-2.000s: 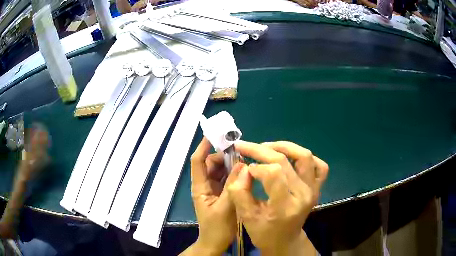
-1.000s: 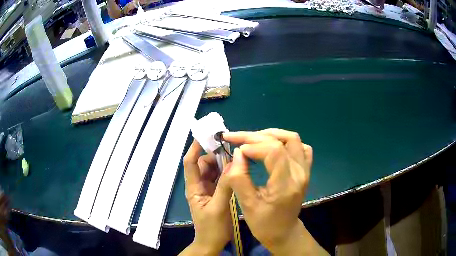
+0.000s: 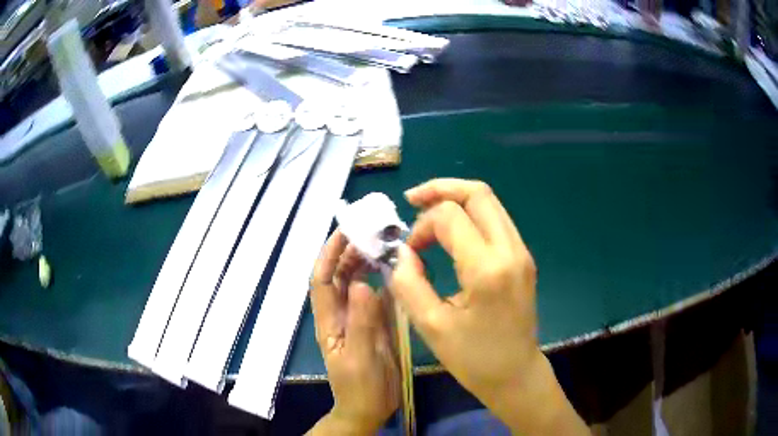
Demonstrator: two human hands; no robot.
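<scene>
A white joint cover [image 3: 368, 223] with a round dark hole sits at the top end of a slim lamp arm [image 3: 404, 366], whose narrow yellow-gold side runs down toward my lap. My left hand [image 3: 354, 332] grips the arm just below the cover from the left. My right hand [image 3: 478, 272] is at the right of the cover, slightly blurred. Its thumb tip is by the cover's lower edge and its index finger is raised apart. I cannot tell whether its fingertips hold the wire.
Several white lamp arms [image 3: 286, 281] with round end caps lie fanned at left. A padded board [image 3: 183, 183] and more arms lie behind them. A clear plastic bag [image 3: 26, 228] and a yellow-green item [image 3: 44, 272] lie far left. A carton [image 3: 708, 392] is below right.
My right index finger has lifted away from the hole, and the hand has opened more. The dark wire seen at the hole no longer shows clearly. Another person's hand at left has gone.
</scene>
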